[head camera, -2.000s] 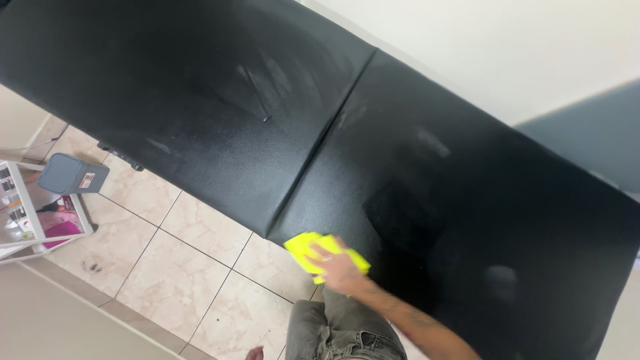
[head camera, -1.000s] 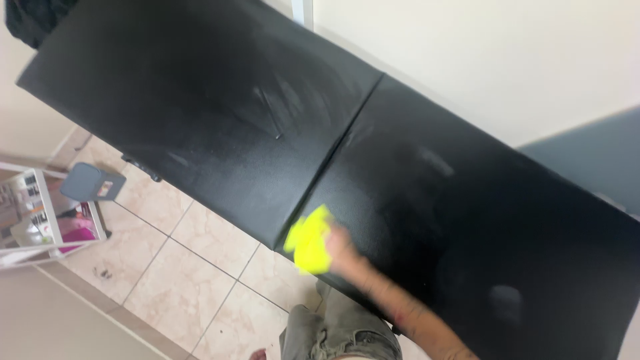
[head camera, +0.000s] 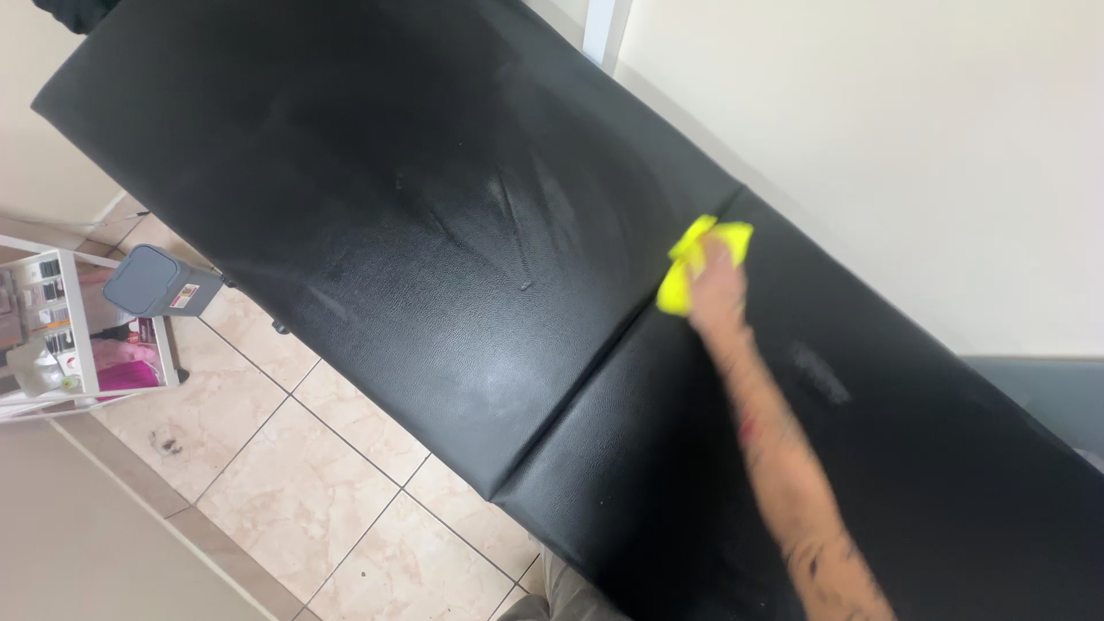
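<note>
A yellow cloth (head camera: 677, 289) is bunched under my right hand (head camera: 718, 285), which presses it on a black padded massage table (head camera: 414, 319). Cloth and hand lie over the seam between the two table sections, close to the far long edge by the wall. My fingers are partly blurred and sunk in the cloth. Faint streaks and creases mark the black cover on the left section, and a pale smudge lies on the right section beside my forearm. My left hand is out of view.
On the floor at the left stand a grey lidded bin (head camera: 164, 280) and a white shelf cart (head camera: 78, 323) with small supplies and pink cloth. A pale wall (head camera: 862, 155) runs along the table's far side. Dark fabric (head camera: 76, 10) shows at the top left.
My right hand has moved with the yellow cloth from the near edge of the table along the seam to the far edge.
</note>
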